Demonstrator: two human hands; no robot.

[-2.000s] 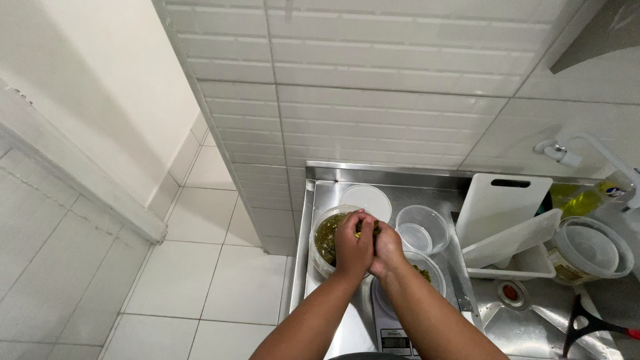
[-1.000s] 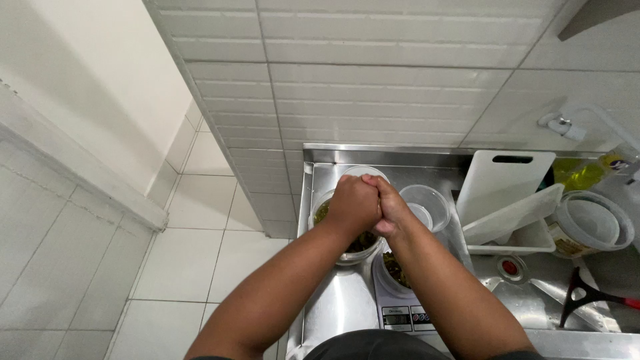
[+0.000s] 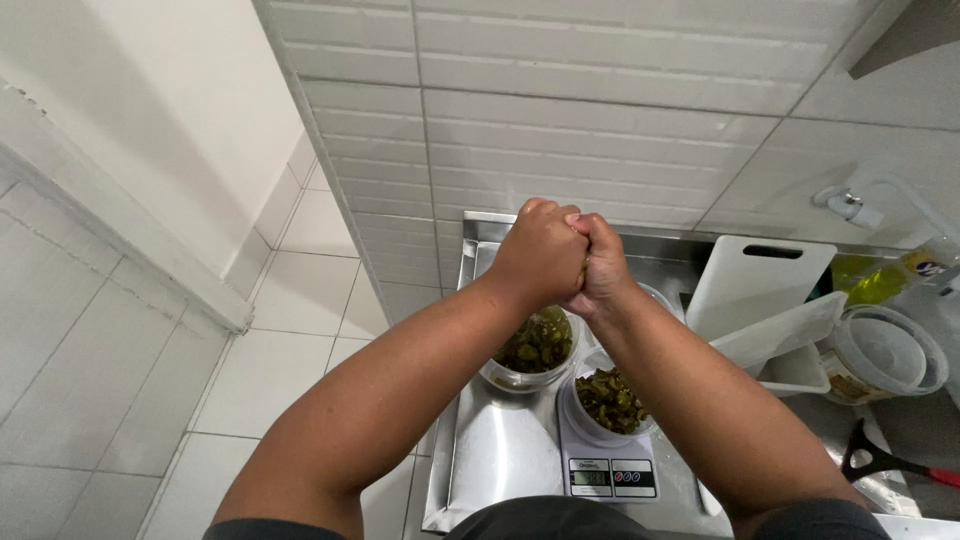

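Observation:
My left hand (image 3: 538, 251) and my right hand (image 3: 604, 262) are clasped tightly together above a clear plastic tub (image 3: 517, 381) of green pickled slices (image 3: 536, 341) in liquid. The fingers hide whatever lies between the palms; in the earlier view green pieces showed there. To the right of the tub, a second clear round container (image 3: 596, 431) with chopped green pieces (image 3: 609, 401) stands on a white digital kitchen scale (image 3: 574, 450) with a lit display. Another clear container (image 3: 656, 296) is mostly hidden behind my right forearm.
A steel counter (image 3: 499, 457) with a raised rim meets the tiled wall. At the right are a white cutting board (image 3: 750, 285), a white plastic bin (image 3: 806, 371), a lidded clear tub (image 3: 885, 352), a yellow-green liquid bottle (image 3: 881, 281), a wall tap (image 3: 851, 206) and a black-and-red utensil (image 3: 885, 457).
Both hands have risen from low over the pickle tub and are pressed more tightly together. The tub and the container on the scale are more exposed.

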